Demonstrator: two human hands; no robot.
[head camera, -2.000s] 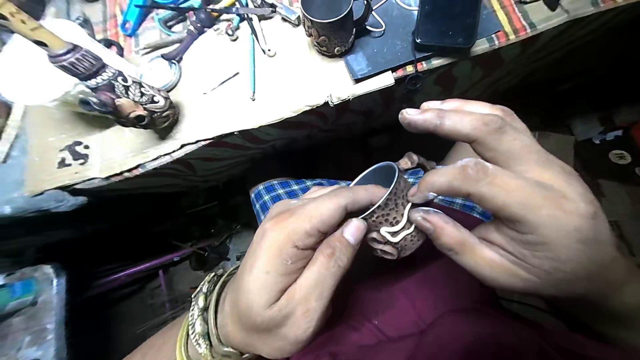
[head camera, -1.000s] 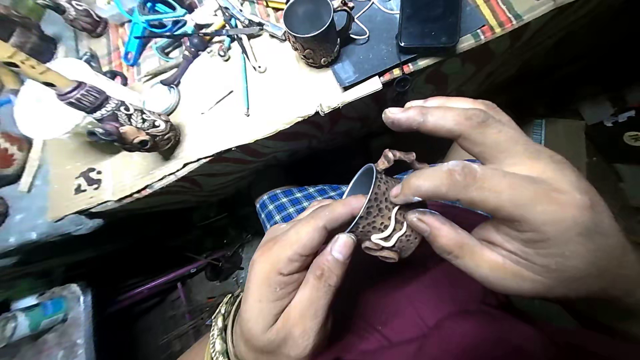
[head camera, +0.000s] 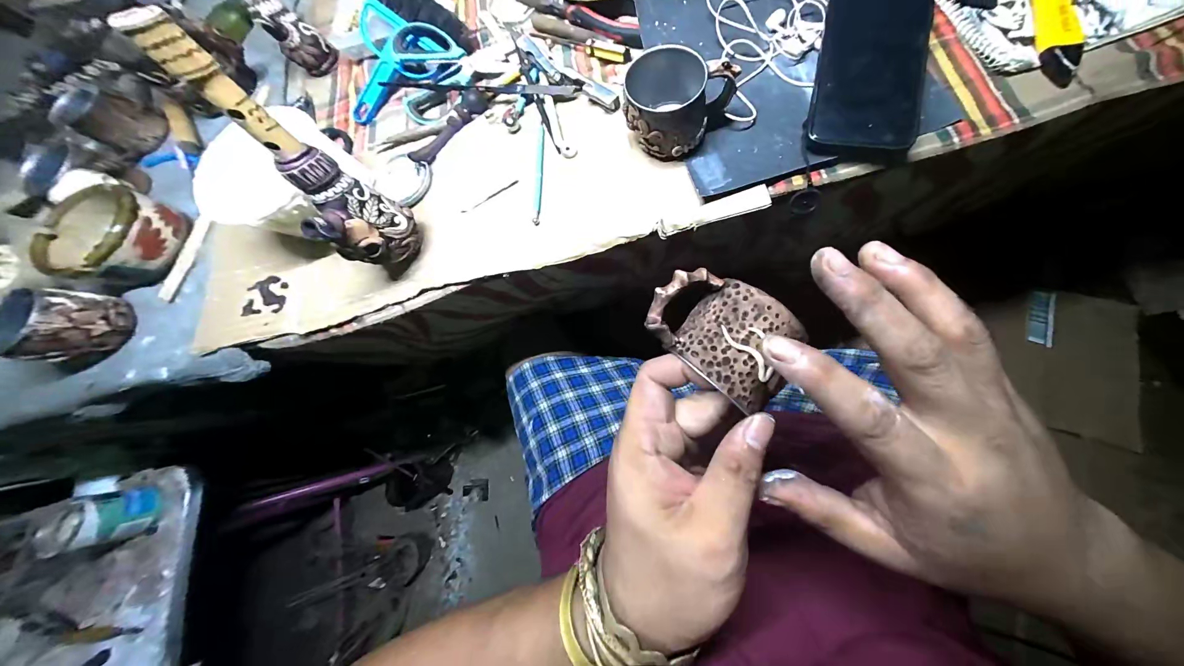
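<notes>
A small brown cup with a pitted, textured outside (head camera: 731, 347) and a knobbly handle is held above the lap by my left hand (head camera: 684, 499), its fingers and thumb at the rim. On the pitted wall lie thin, pale, wavy strips (head camera: 745, 351). The index fingertip of my right hand (head camera: 934, 444) touches the wall at the strips; its thumb is apart from the cup and its other fingers are spread. The inside of the cup is hidden.
On the cardboard-covered table stand a dark mug (head camera: 668, 102), blue-handled scissors (head camera: 398, 60), a smartphone (head camera: 869, 79), a thin turquoise tool (head camera: 539, 171) and a carved piece with a bamboo shaft (head camera: 361, 213). A tray (head camera: 185, 555) sits lower left.
The cup has been turned in my left hand: its dark opening faced up left before and is now out of sight, with the handle at upper left. My right index finger remains at the strips.
</notes>
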